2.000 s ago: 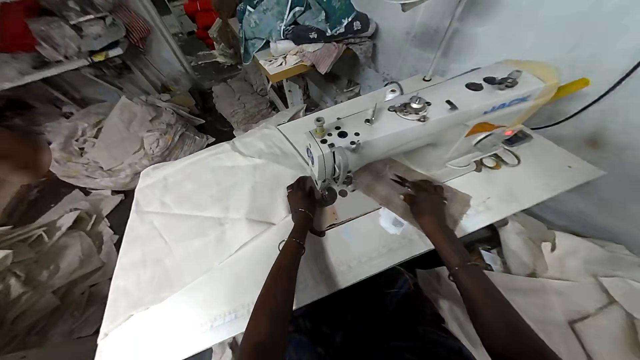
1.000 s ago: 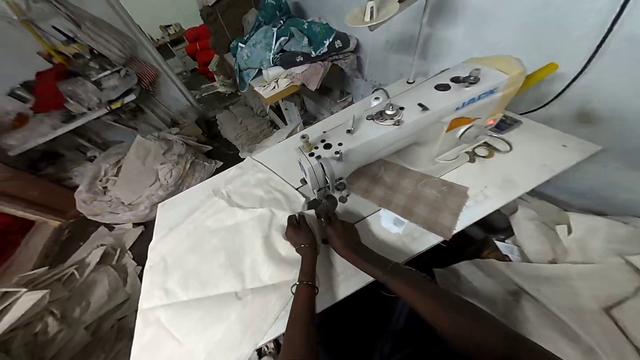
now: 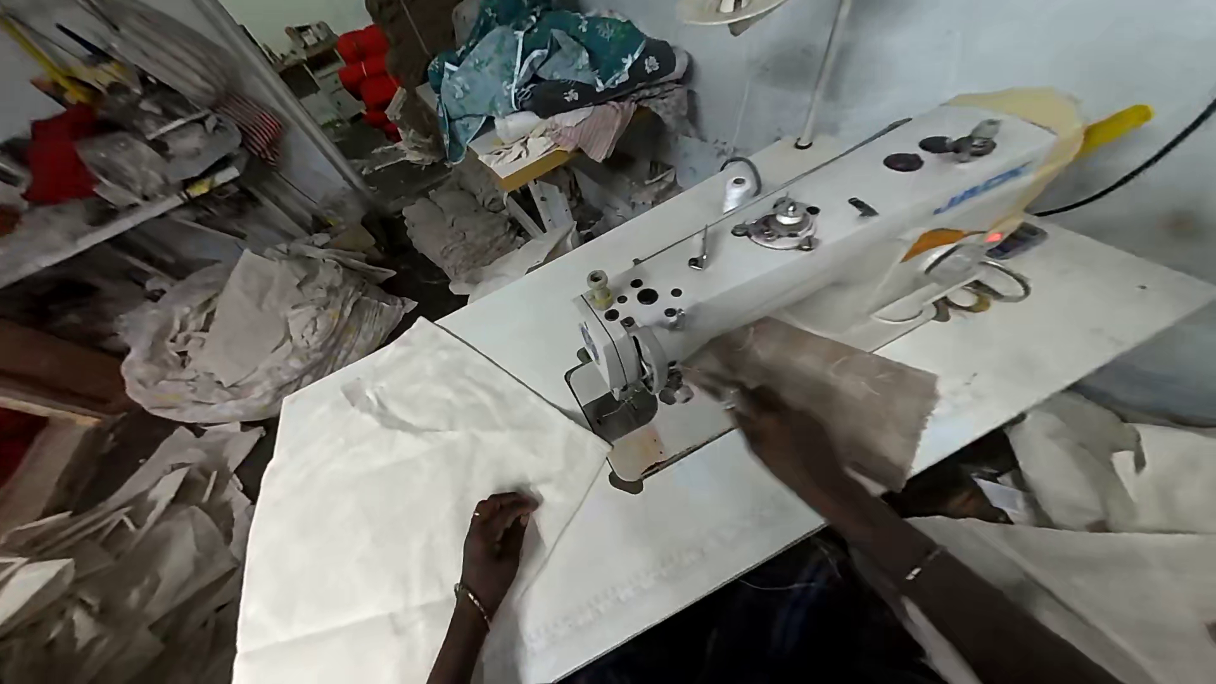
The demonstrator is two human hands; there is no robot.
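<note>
A white cloth point(image 3: 408, 475) lies spread over the left part of the sewing table, its right corner beside the needle plate. My left hand point(image 3: 499, 541) has its fingers curled at the cloth's right edge, pinching it. Right of the needle area of the white industrial sewing machine point(image 3: 807, 228), my right hand point(image 3: 774, 418) is blurred by motion above a brown checked cloth point(image 3: 855, 399). Its fingertips point toward the presser foot; whether they hold something small is unclear. The presser foot and needle point(image 3: 627, 404) stand clear of the white cloth.
Scissors point(image 3: 988, 285) lie under the machine arm at the right. A white thread cone point(image 3: 737, 190) stands behind the machine. A large bag of cloth pieces point(image 3: 256, 332) and a heap of scraps point(image 3: 142, 551) sit left of the table. More pale cloth point(image 3: 1092, 579) lies at lower right.
Both hands were together at the presser foot a second ago. My left hand has come toward me with the white cloth, off the needle area; my right hand has moved right, over the checked cloth.
</note>
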